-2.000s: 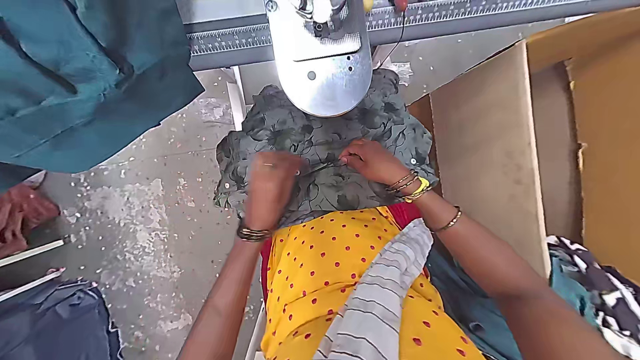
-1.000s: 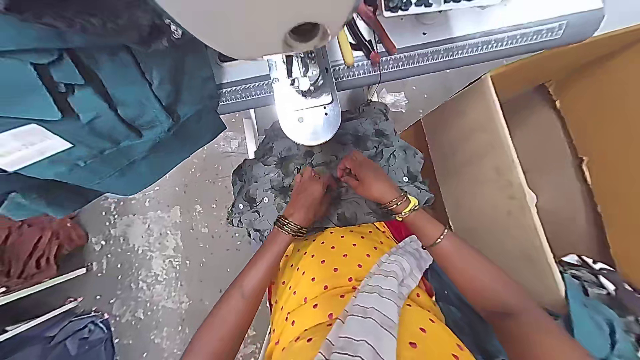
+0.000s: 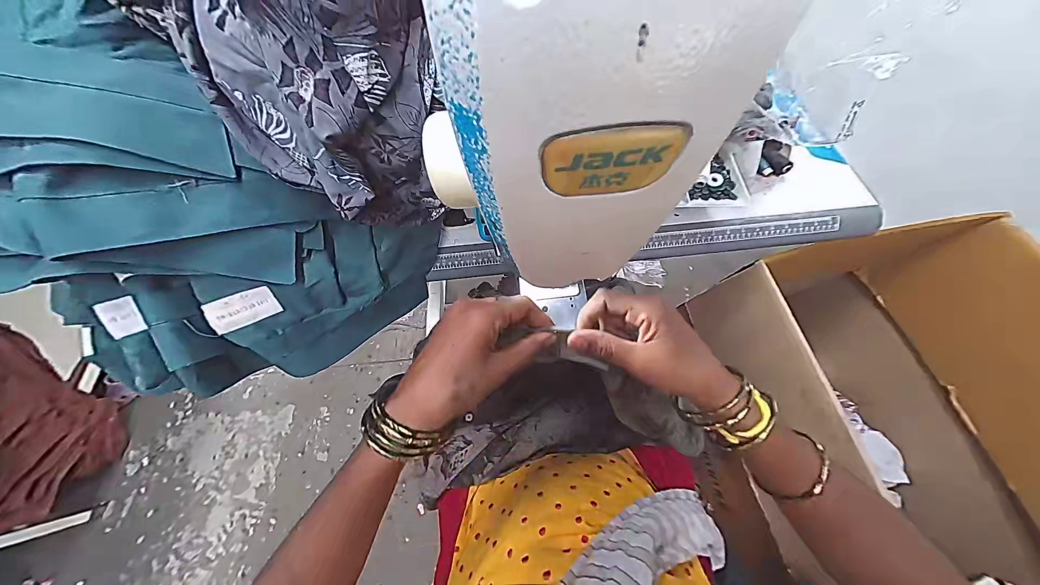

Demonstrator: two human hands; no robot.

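Observation:
A dark grey patterned garment [image 3: 520, 414] lies over my lap, its upper edge raised in front of the metal arm plate [image 3: 561, 302] of a Jack sewing machine [image 3: 601, 89]. My left hand [image 3: 475, 349] pinches that edge between thumb and fingers. Close beside it, my right hand [image 3: 642, 337] pinches the same edge, the two thumbs nearly touching. Both hands are just below the machine's head, which hides the needle area. The rest of the garment hangs below my hands.
Teal folded garments [image 3: 162, 211] with white tags and a dark leaf-print cloth [image 3: 301, 106] are piled at the left. An open cardboard box [image 3: 902, 357] stands at the right. Behind is the machine table's ruled edge [image 3: 747, 233], with a tray of small dark parts [image 3: 715, 183]. Brown cloth [image 3: 57, 431] lies far left.
Both hands have lifted the garment's edge from where it lay spread on my lap, up to the end of the machine's plate. The view has tilted up.

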